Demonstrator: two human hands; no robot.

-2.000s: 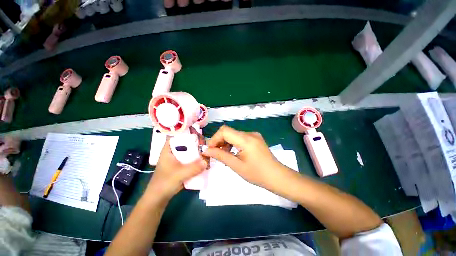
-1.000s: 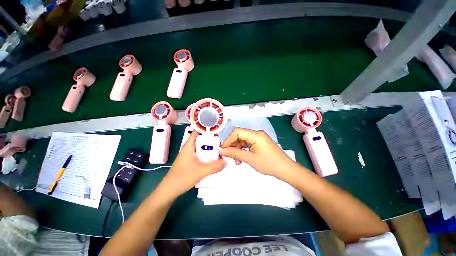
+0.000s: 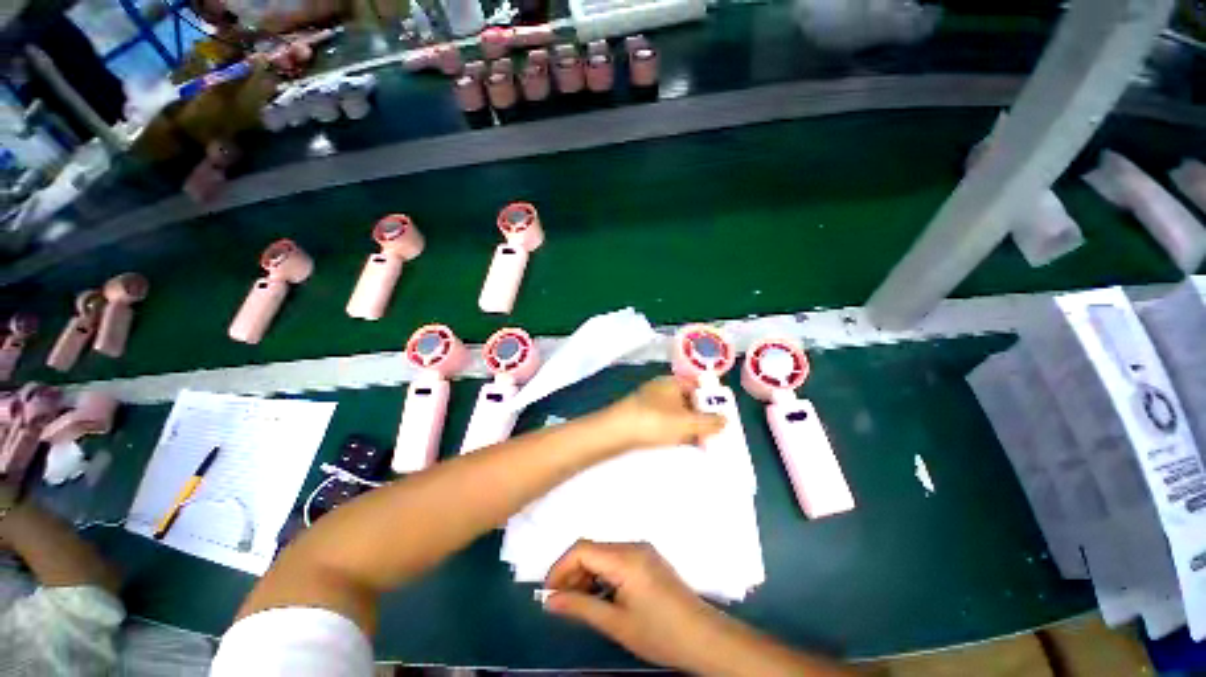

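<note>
My left hand (image 3: 672, 415) reaches across from the lower left and grips a pink handheld fan (image 3: 705, 351) by its handle, at the right side of the white sheets (image 3: 635, 509). Another pink fan (image 3: 809, 456) lies just right of it. My right hand (image 3: 632, 598) is low, at the lower edge of the white sheets, with its fingertips pinched on a small white piece that looks like the charging cable's plug end (image 3: 545, 595). Two more fans (image 3: 423, 417) (image 3: 492, 403) lie left of the sheets, the nearer one partly hidden by my left forearm.
Several pink fans (image 3: 508, 275) lie on the green belt (image 3: 661, 199) beyond the metal rail. A record sheet (image 3: 238, 463) with a pen and a black power strip (image 3: 357, 456) are at left. Retail boxes (image 3: 1058, 450) and a metal post (image 3: 1005, 172) are at right. Another worker's arm (image 3: 60, 542) shows lower left.
My left hand has carried the fan right, beside the other fan. My right hand has come away from the fan and moved down towards the bench's near edge. The camera view has shifted.
</note>
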